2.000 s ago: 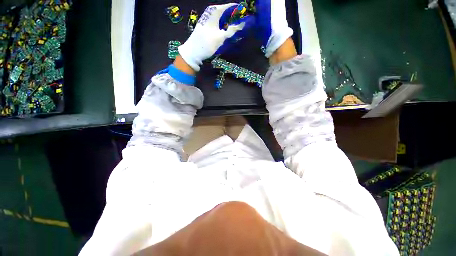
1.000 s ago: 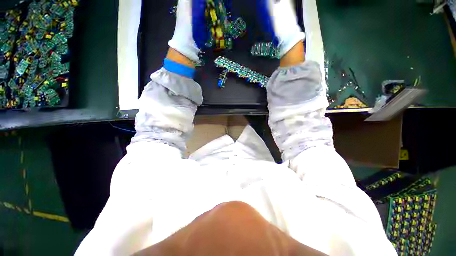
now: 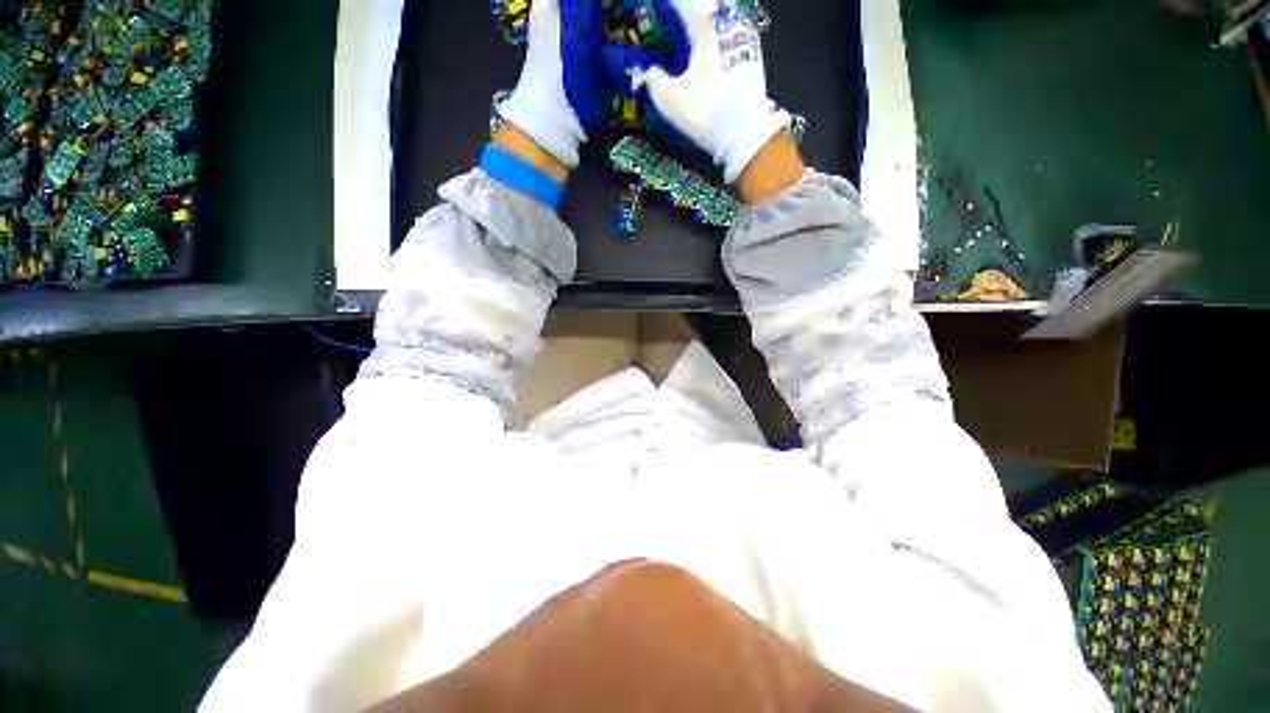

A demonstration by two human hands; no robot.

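My left hand (image 3: 561, 77), in a white glove with blue palm, is at the top of the picture over the black working tray (image 3: 474, 84). My right hand (image 3: 713, 84), gloved alike, is close beside it. Green and yellow circuit boards (image 3: 627, 109) show between and beneath the hands. The fingers are partly hidden and blurred, so whether either hand grips a board cannot be told. A board strip (image 3: 676, 181) lies slanted in the tray just below my right hand, with a small board (image 3: 630, 212) at its left end.
Full trays (image 3: 105, 153) of green boards are at the left. A white sheet (image 3: 365, 153) borders the working tray. A tilted grey plate (image 3: 1114, 290) and scrap bits (image 3: 986, 286) are at the right bench edge, above a cardboard box (image 3: 1038, 383). A panel stack (image 3: 1149, 599) is low at right.
My hands have come together at the top after being apart a second ago. The right hand has moved inward and turned its white back up. The strip remains in the tray.
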